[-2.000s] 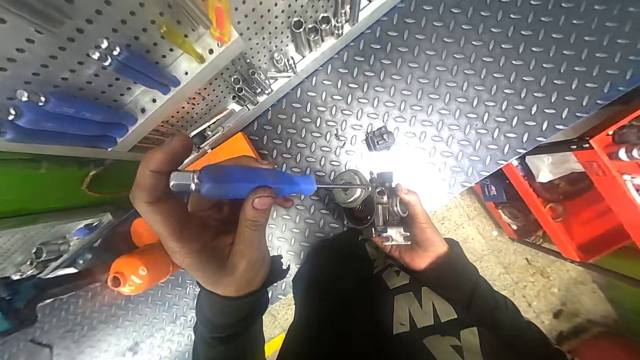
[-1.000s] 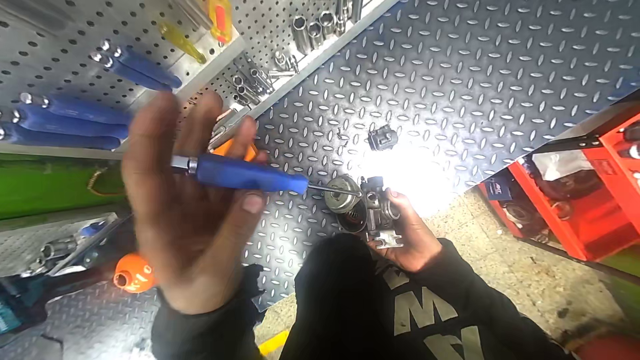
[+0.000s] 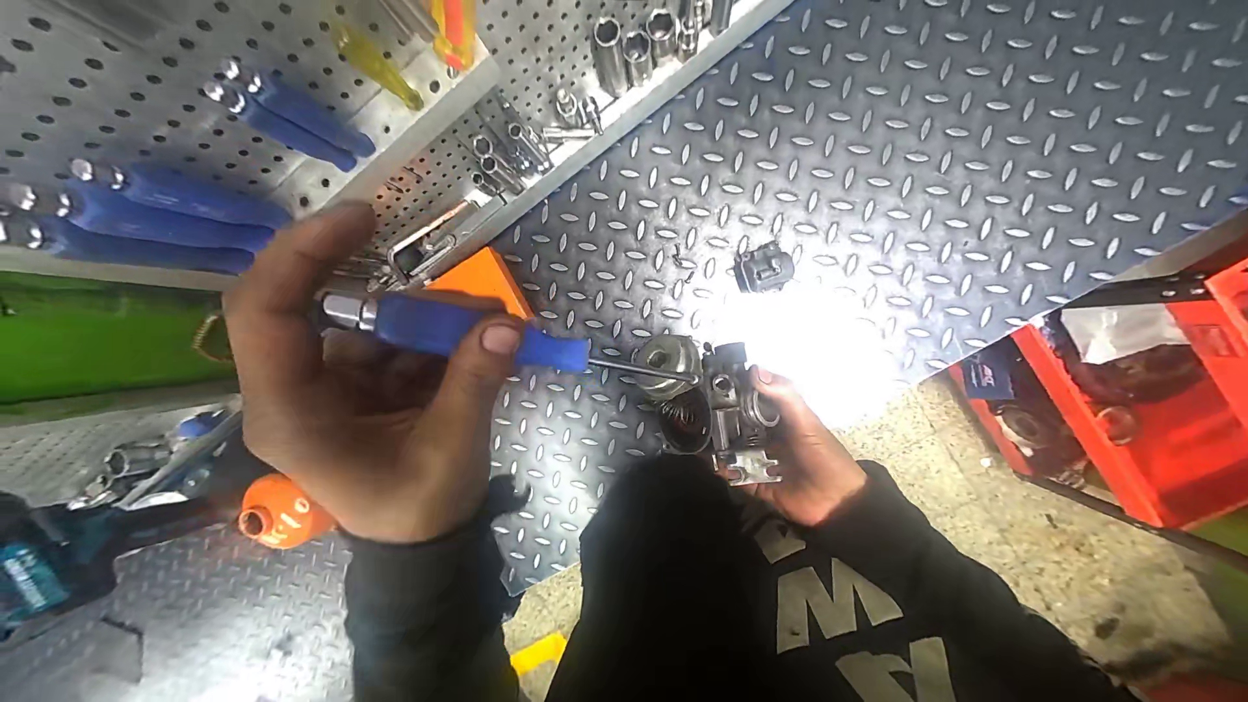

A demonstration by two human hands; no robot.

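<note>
My left hand (image 3: 390, 390) grips a blue-handled screwdriver (image 3: 468, 333) between thumb and fingers, its shaft pointing right. The shaft's tip lies in line with the near side of a metal carburetor body (image 3: 726, 390); whether it touches cannot be told. My right hand (image 3: 804, 453) holds the carburetor body from the right. Just left of it are a round, dull metal part (image 3: 667, 363) and a dark ring-shaped part with a spring (image 3: 685, 421). A small black part (image 3: 763, 267) rests on the diamond-plate bench beyond, beside a bright patch of light.
A perforated tool panel at the left bears blue-handled screwdrivers (image 3: 175, 210). Sockets (image 3: 636, 54) line the shelf edge. An orange box (image 3: 483, 281) and an orange bottle (image 3: 283, 512) are near my left hand. A red cabinet (image 3: 1141, 419) stands right; a teal power tool (image 3: 39, 575) lies lower left.
The fingers of my left hand, spread out a second ago, have closed in nearer the screwdriver's handle. The screwdriver's tip has moved slightly right toward the carburetor body. My right hand stays in place.
</note>
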